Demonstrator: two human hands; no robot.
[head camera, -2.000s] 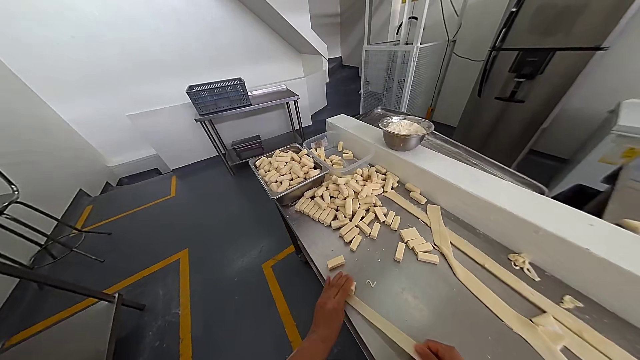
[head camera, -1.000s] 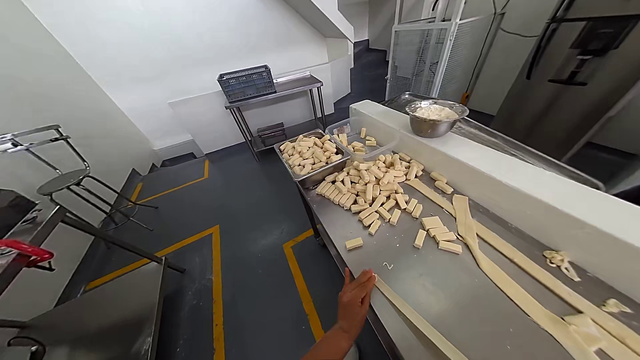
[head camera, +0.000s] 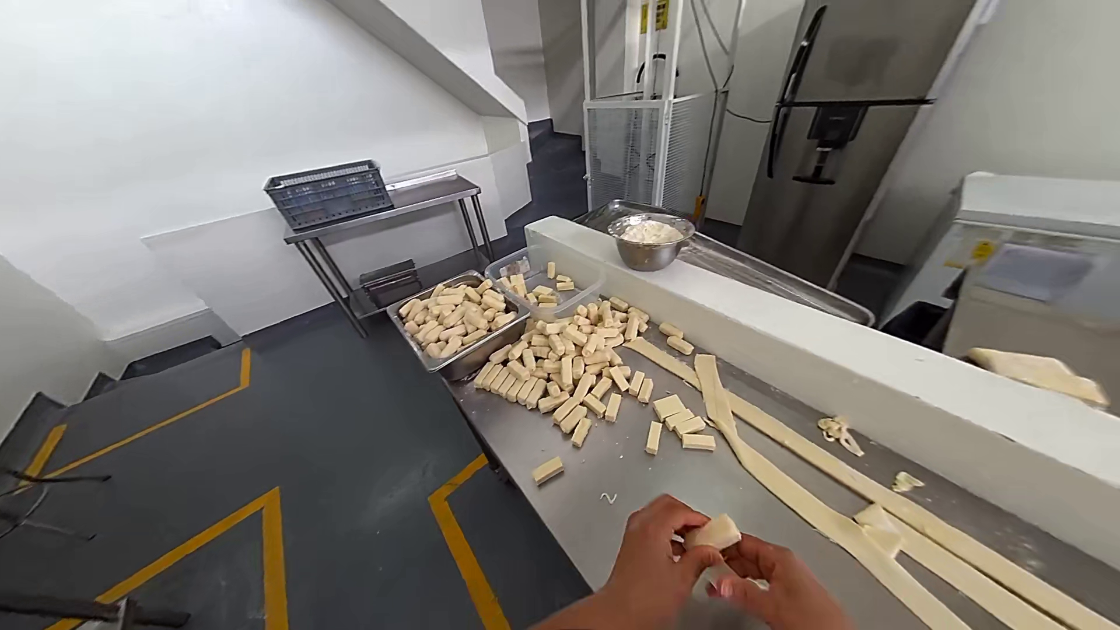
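Near the front of the steel table, my left hand (head camera: 656, 556) and my right hand (head camera: 766, 582) meet around one pale block (head camera: 717, 531), perhaps cheese wrapped in dough; fingers of both are on it. Long flat dough strips (head camera: 787, 490) run along the table to the right of my hands. A single block (head camera: 548, 471) lies by the left table edge, and a small group of blocks (head camera: 682, 422) sits beyond my hands. Farther off is a large pile of blocks (head camera: 569, 350), beside a steel pan (head camera: 477, 354) and a clear plastic container (head camera: 595, 284), both holding more.
A steel bowl of white flour (head camera: 649, 243) stands on the white ledge (head camera: 744, 306) along the table's far side. Dough scraps (head camera: 840, 435) lie by the ledge. A side table (head camera: 420, 197) carries a dark plastic crate (head camera: 328, 194). A steel refrigerator (head camera: 840, 131) stands behind.
My left hand has left the strip at the table edge and now touches a block together with my right hand, which was out of view one second ago. The view has swung.
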